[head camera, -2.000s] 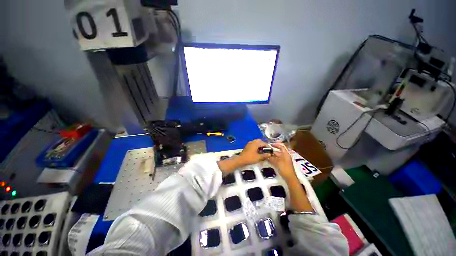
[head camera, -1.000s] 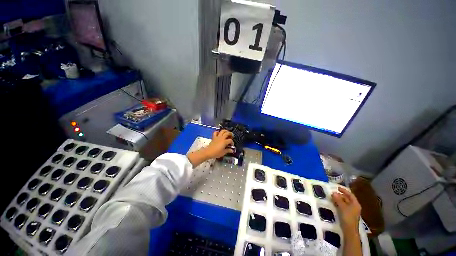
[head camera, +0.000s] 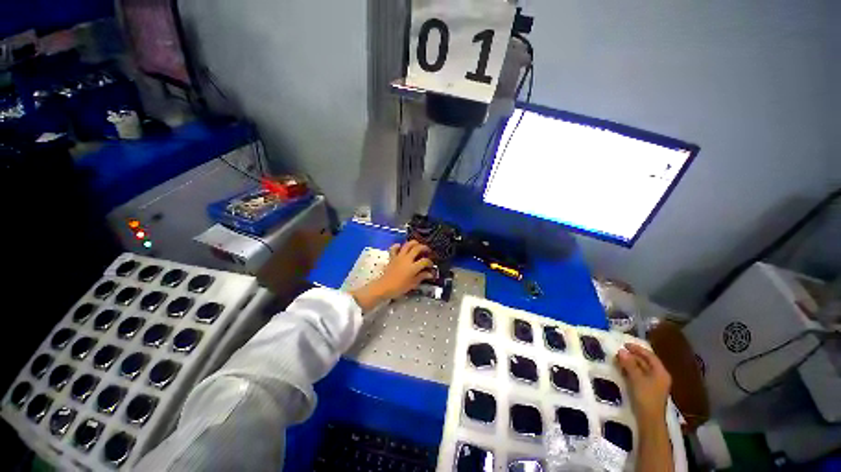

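My left hand [head camera: 407,269] reaches onto the black fixture [head camera: 433,241] on the perforated plate [head camera: 390,336]. Its fingers cover part of the fixture, and I cannot tell whether a watch case is between them. My right hand [head camera: 645,373] rests at the right edge of the white parts tray [head camera: 499,374], fingers curled over the rim. Dark glossy watch cases [head camera: 523,369] sit in rows in the tray's pockets. Clear film lies over some lower pockets.
The marking head [head camera: 458,55] is above the fixture. The monitor [head camera: 590,173] stands behind. A yellow-and-black tool [head camera: 504,270] lies behind the plate. Stacked trays [head camera: 121,346] are at left, with a blue basket [head camera: 249,208] beyond. The keyboard [head camera: 376,450] is at the bottom.
Two seconds ago both hands were together over the tray with a small dark part. The view has turned left. My left hand is now at the fixture, my right at the tray edge.
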